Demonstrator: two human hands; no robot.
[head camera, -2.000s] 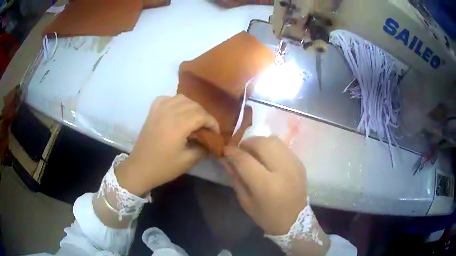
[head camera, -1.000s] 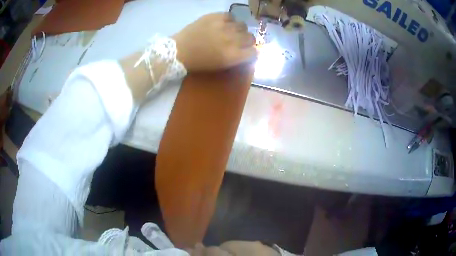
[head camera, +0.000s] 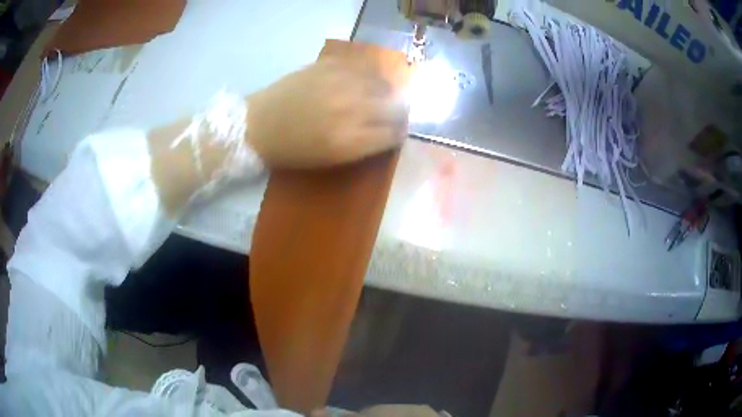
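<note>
A long rust-brown fabric panel (head camera: 313, 261) lies from beside the needle over the table's front edge and hangs down to the bottom of the picture. My left hand (head camera: 325, 118) lies blurred and flat on its upper part, left of the presser foot and needle (head camera: 417, 45). Whether its fingers grip the cloth cannot be told. My right hand (head camera: 390, 410) is at the bottom edge by the panel's lower end, mostly cut off, so its grip cannot be told. Bright glare covers the needle area.
Many white tapes (head camera: 598, 114) lie heaped right of the needle, under the cream machine head (head camera: 651, 24). Snips with a reddish part (head camera: 687, 224) lie at the right. Brown pieces (head camera: 114, 20) and thin white strips (head camera: 41, 85) are at upper left.
The short folded piece between both hands has given way to a long panel stretched towards the lap. My left hand went up beside the needle, then slid slightly back; my right hand dropped low.
</note>
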